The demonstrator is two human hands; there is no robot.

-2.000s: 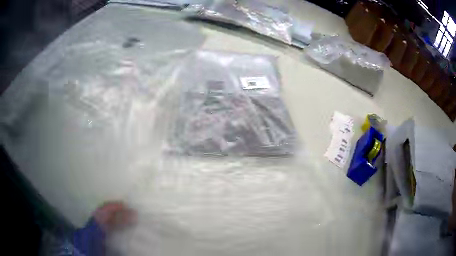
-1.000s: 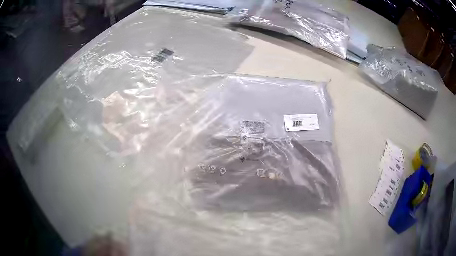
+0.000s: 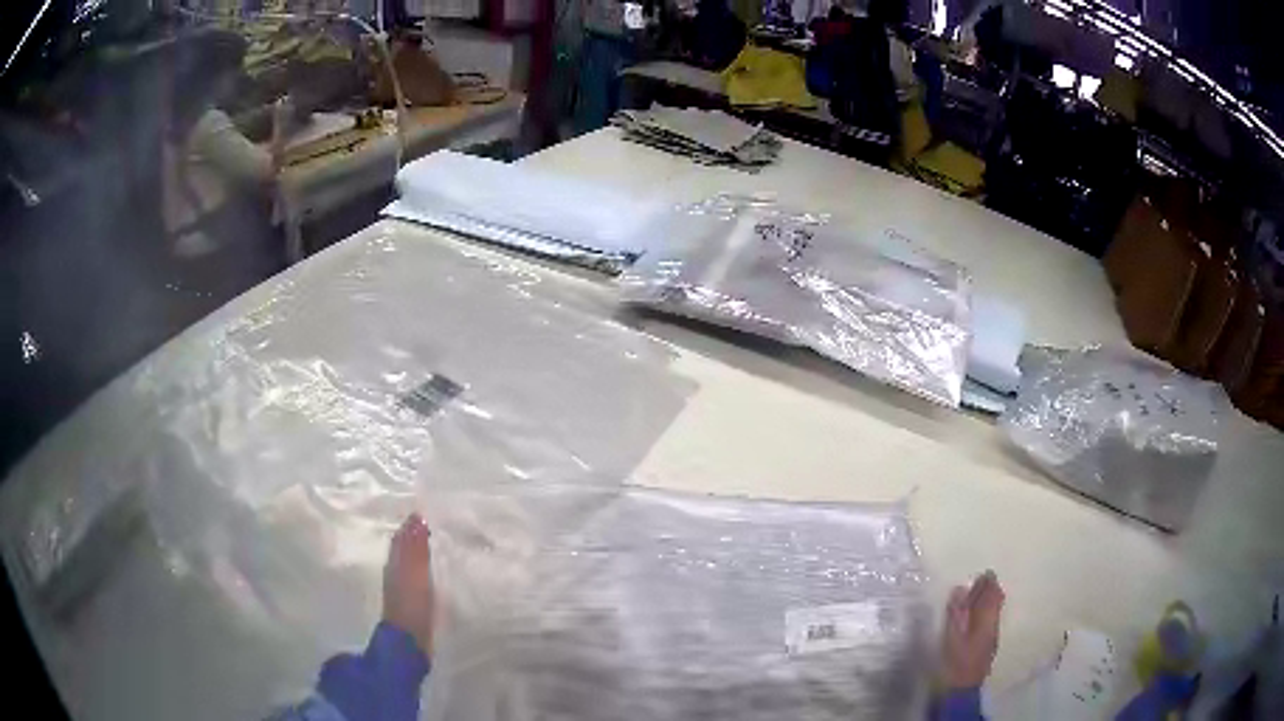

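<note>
A packed item [image 3: 690, 606] in clear film lies at the lower centre, blurred, its lower part cut off by the picture's edge. A white barcode label [image 3: 838, 627] is on its right part. My left hand [image 3: 408, 585] is at its left side over the loose clear film, fingers pointing away from me. My right hand [image 3: 972, 630] is at its right edge, fingers together. Whether either hand grips the film cannot be told. Large empty poly bags [image 3: 535, 366] lie flat at the left, one with a dark printed block.
Filled bags [image 3: 831, 289] lie on a pale blue-white stack [image 3: 521, 204] across the table; another [image 3: 1112, 423] is at the right. Label strip [image 3: 1077, 673], yellow tape roll [image 3: 1166, 641] and partly visible blue dispenser [image 3: 1162, 697] are at lower right. A person [image 3: 218, 176] is at far left.
The view has tilted up, showing the far workshop. The packed item and dispenser now sit lower in view. Both hands now show at the item's sides; before, only a blurred hand showed at lower left.
</note>
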